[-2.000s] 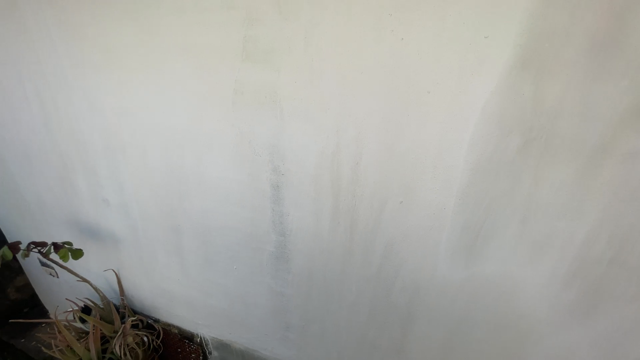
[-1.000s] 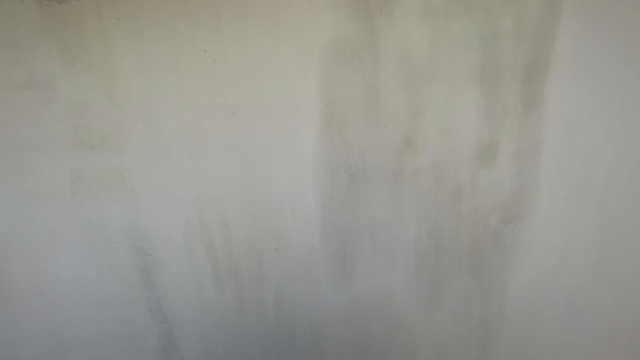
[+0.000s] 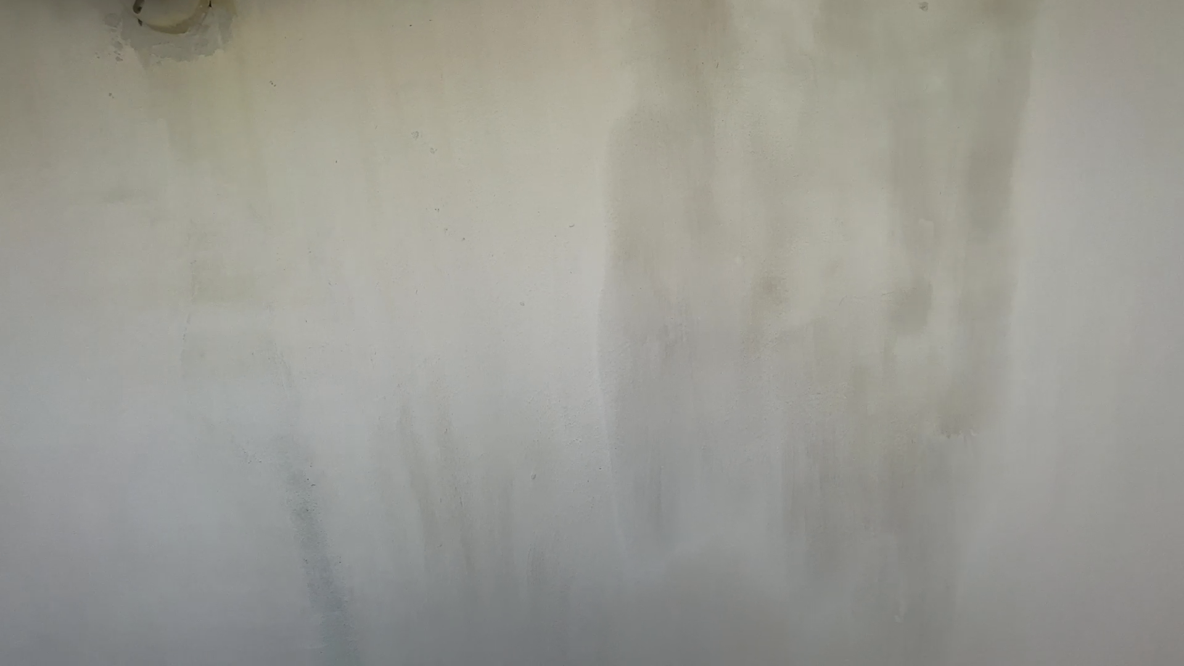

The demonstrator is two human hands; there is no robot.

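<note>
A pale painted wall (image 3: 518, 259) fills the head view. Neither my left hand nor my right hand is in the frame, so what they hold or touch is hidden. A broad patch of darker, streaky grey-beige (image 3: 647, 222) runs down the wall right of the middle. Lower left, a narrow dark grey streak (image 3: 319, 564) slants down to the bottom edge. Fainter vertical streaks lie between the two.
At the top left edge, a rounded fixture or opening (image 3: 174, 14), cut off by the frame, has rough grey patching around its lower side. Small specks and pits dot the wall's upper part.
The view has swung up and to the right along the wall. The potted plants seen at the lower left two seconds ago are out of frame, and the rounded thing at the top left has come into view.
</note>
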